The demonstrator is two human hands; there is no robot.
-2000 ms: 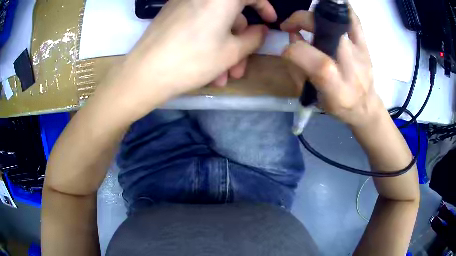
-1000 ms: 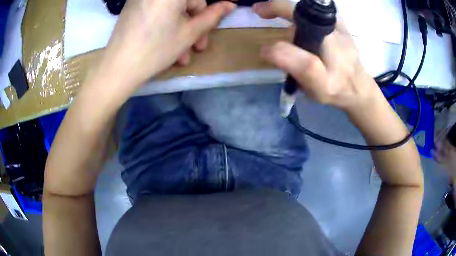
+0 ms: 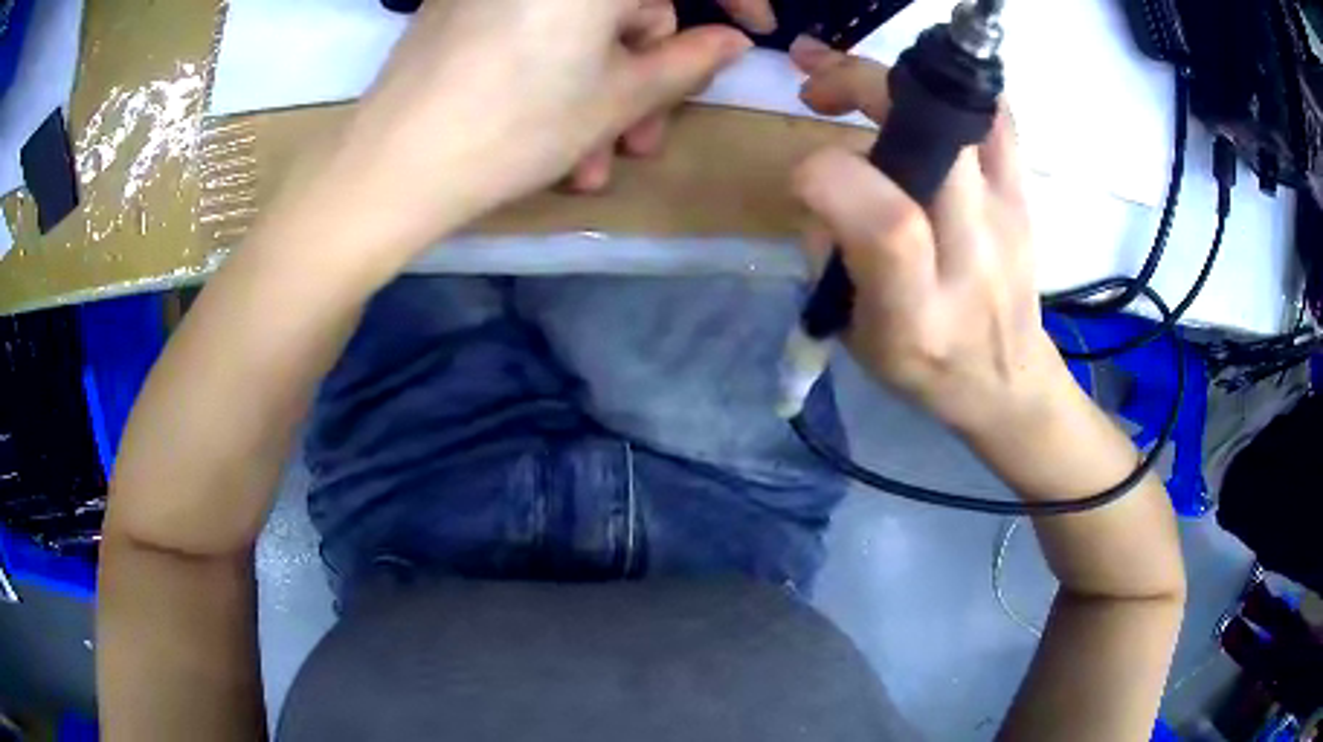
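A black plastic housing (image 3: 820, 18) lies at the top edge of the picture and is partly cut off. My left hand (image 3: 580, 87) is at its near side, thumb and fingers bent against it; the hand hides part of it, and whether it grips the housing is unclear. My right hand (image 3: 929, 247) holds the black soldering iron (image 3: 929, 123), metal end up and away from me, pale rear sleeve toward my lap. The right thumb and index finger reach toward the housing's near edge.
The white sheet (image 3: 1066, 109) lies over brown cardboard (image 3: 711, 181) along the bench edge. The iron's black cord (image 3: 958, 500) loops under my right wrist to the right. Black items stand at the upper right. Blue bins (image 3: 124, 377) are below the bench. A dark scrap (image 3: 48, 170) lies left.
The whole view has shifted, and more of the housing shows than one second ago. The right hand still holds the iron, now slightly more upright. The left hand stays by the housing.
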